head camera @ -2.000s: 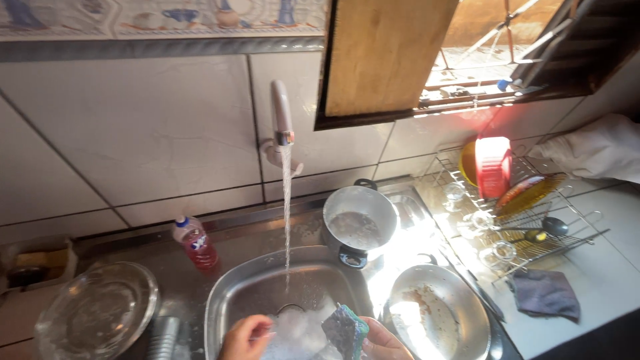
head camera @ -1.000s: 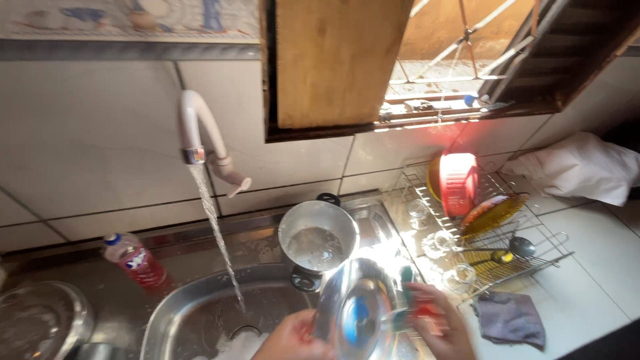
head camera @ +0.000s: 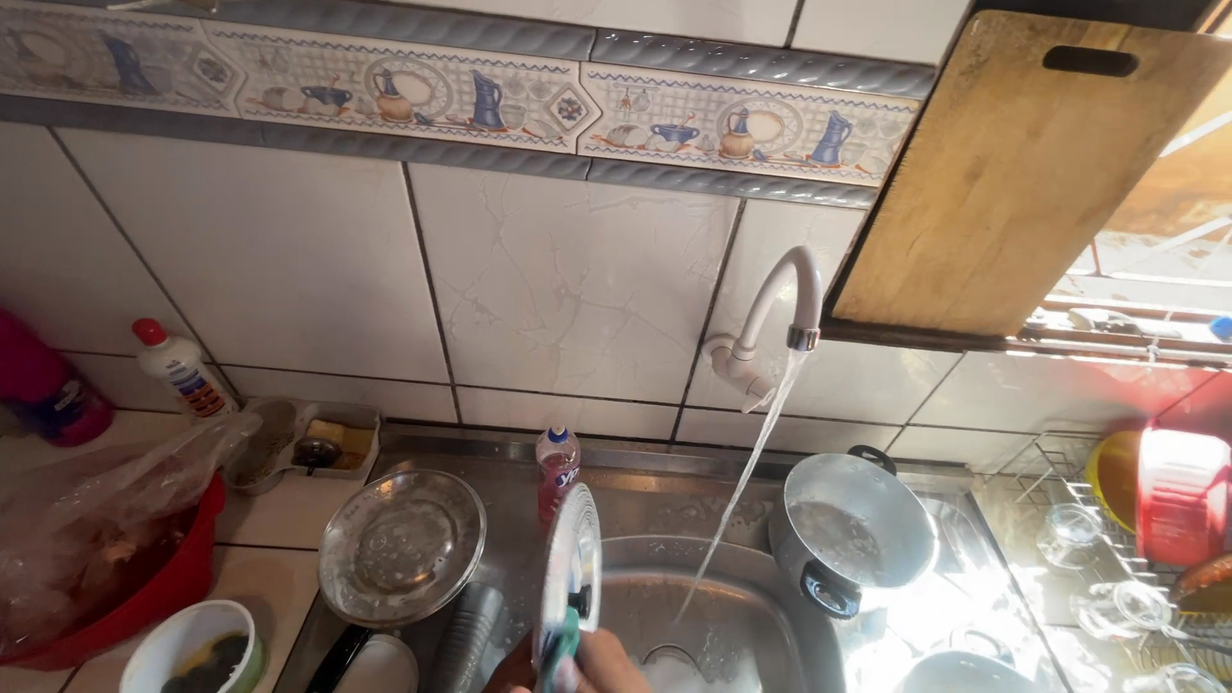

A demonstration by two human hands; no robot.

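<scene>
A round metal pot lid point(head camera: 580, 549) with a black knob stands on edge above the left side of the steel sink point(head camera: 760, 616). My right hand point(head camera: 611, 666) is beside it with a green scouring sponge point(head camera: 561, 643) pressed to the lid. Partly hidden behind the lid, my left hand point(head camera: 513, 671) holds its lower edge. Water runs from the white faucet point(head camera: 791, 298) into the sink, where suds lie. A bottle of pink dish soap point(head camera: 556, 472) stands behind the lid.
An aluminum pot point(head camera: 852, 525) sits right of the sink, near a wire dish rack point(head camera: 1059, 462). At left are a glass lid point(head camera: 402, 549), stacked metal cups point(head camera: 469, 635), a red basin point(head camera: 183, 577) and a white tub point(head camera: 197, 645).
The view has swung left. Two seconds ago my hands were low in the sink with the sponge; the lid is now raised between them, turned edge-on compared with one second ago.
</scene>
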